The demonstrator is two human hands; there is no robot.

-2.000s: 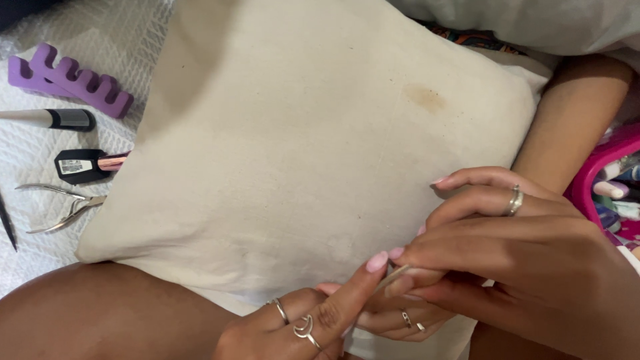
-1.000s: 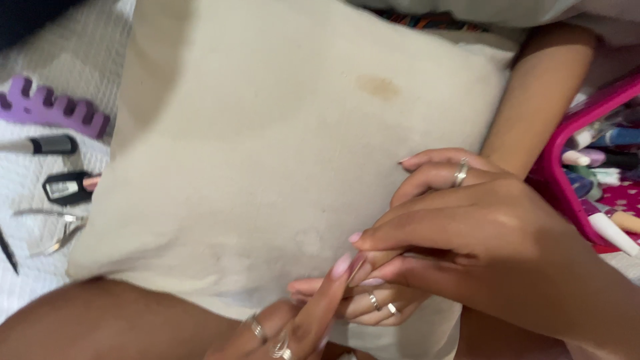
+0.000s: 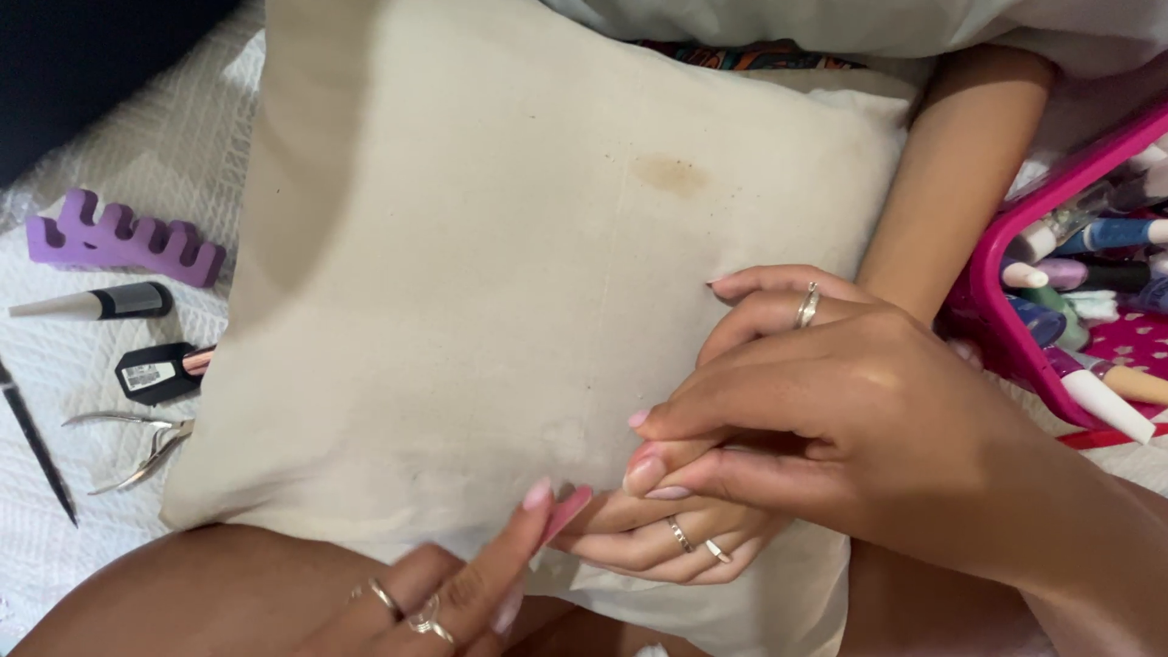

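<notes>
My left hand (image 3: 465, 589), with rings and pale pink nails, holds a narrow pink nail file (image 3: 568, 513) at the lower middle. The file's tip is just left of another person's fingertip (image 3: 644, 474), with a small gap between them. Coming from the right, my right hand (image 3: 821, 392) pinches that finger between thumb and index finger. Beneath it, the other person's hand (image 3: 675, 538), wearing two rings, lies over the lower edge of a cream cushion (image 3: 474, 274). Their palm is mostly hidden.
On the white textured cover at left lie a purple foam toe separator (image 3: 128, 239), a white and black bottle (image 3: 91, 301), a black-capped bottle (image 3: 157, 374), metal cuticle nippers (image 3: 151, 447) and a dark slender tool (image 3: 36, 443). A pink basket (image 3: 990, 301) with nail polish bottles stands at right.
The file, against the held fingertip a second ago, is now apart from it to the left, with my left hand. My right hand keeps its hold on the finger.
</notes>
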